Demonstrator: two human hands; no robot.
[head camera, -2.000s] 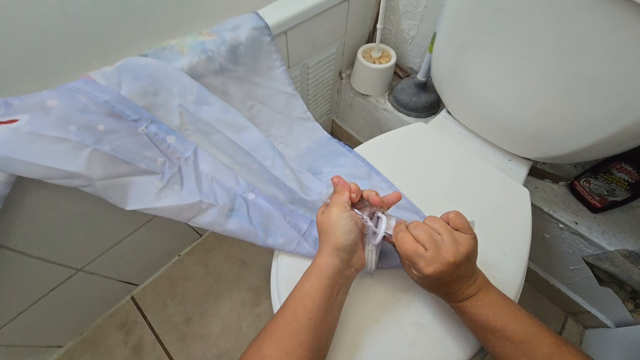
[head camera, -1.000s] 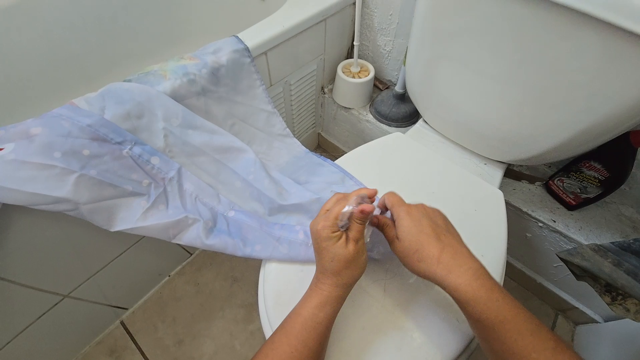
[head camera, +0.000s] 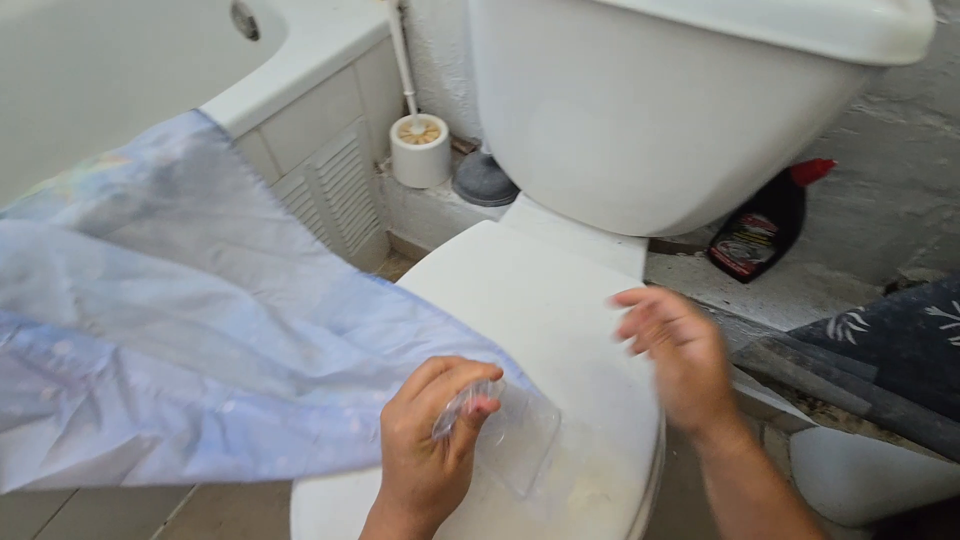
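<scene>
My left hand (head camera: 435, 435) holds a clear plastic bag (head camera: 521, 442) between thumb and fingers, over the closed white toilet lid (head camera: 487, 277). The bag hangs to the right of the fingers and looks see-through. Whether anything white is inside the fist cannot be told. My right hand (head camera: 675, 352), blurred, is apart from it over the lid's right edge, fingers curled loosely and nothing visible in them. A pale blue and lilac fabric sheet (head camera: 225, 315) is draped from the bathtub onto the lid, its corner behind my left hand.
The bathtub (head camera: 300, 64) is at the upper left. A toilet brush in a white holder (head camera: 420, 161) and a plunger (head camera: 486, 178) stand beside the toilet tank (head camera: 645, 112). A black bottle with a red cap (head camera: 761, 225) leans on the right ledge, near dark patterned cloth (head camera: 900, 337).
My hands were together at the fabric's corner; my right hand has moved away to the right. White items seen between the hands two seconds ago no longer show.
</scene>
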